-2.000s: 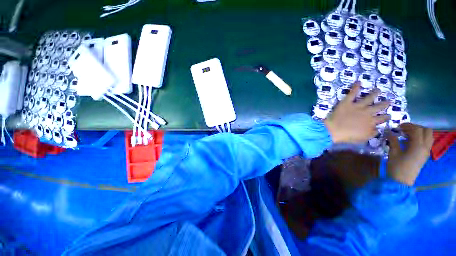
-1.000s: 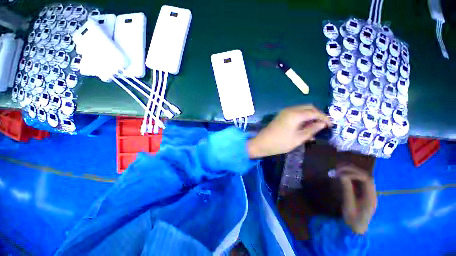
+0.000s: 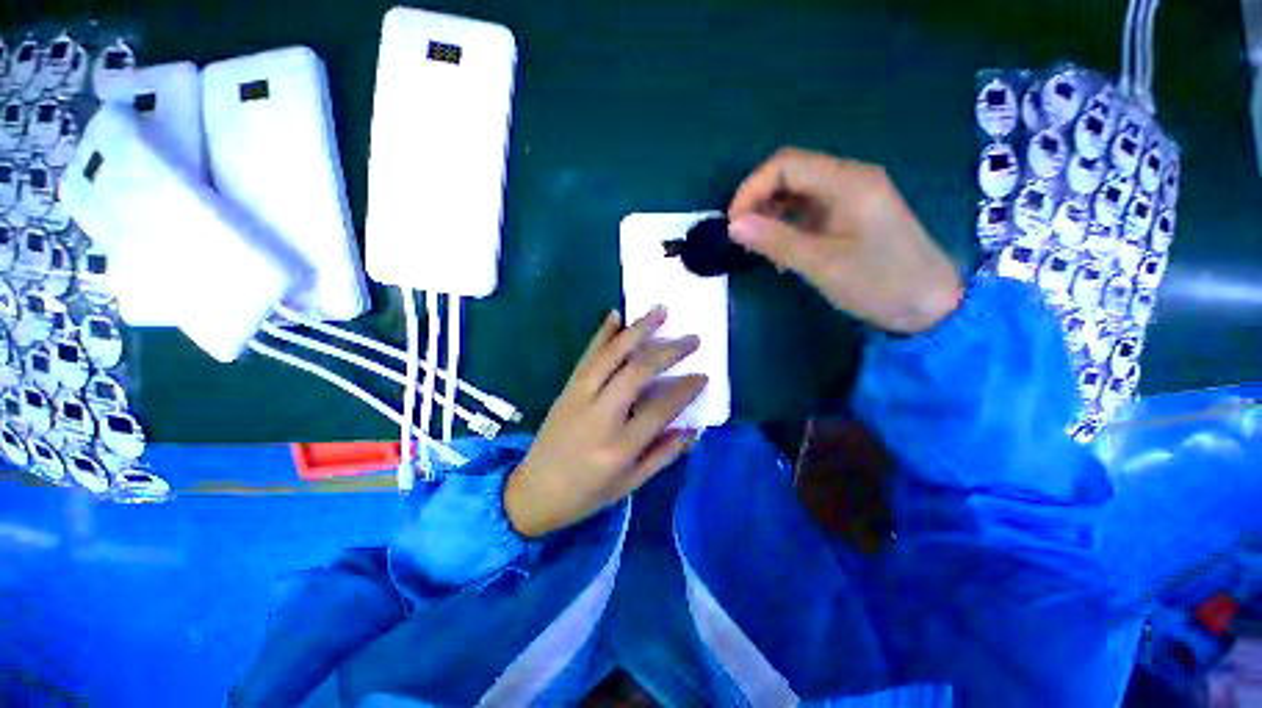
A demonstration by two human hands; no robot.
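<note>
A white power bank (image 3: 675, 291) lies upright on the dark green bench in front of me. My left hand (image 3: 616, 408) lies on its lower part with the fingers spread across it. My right hand (image 3: 830, 228) pinches a round black display cover (image 3: 710, 248) between thumb and fingertips. The disc is over the power bank's upper right, beside and partly over the small dark display window. Whether it touches the case I cannot tell.
Several white power banks (image 3: 440, 152) with white cables lie at left, some overlapping. A lens sheet (image 3: 56, 263) is at far left and another lens sheet (image 3: 1093, 208) at right. A red bin (image 3: 353, 459) shows below the bench edge. A dark brown carton (image 3: 844, 484) is beside my lap.
My left hand has come to rest on the power bank. My right hand has moved from the carton area up to the power bank's display end, now holding the black disc. The view has shifted.
</note>
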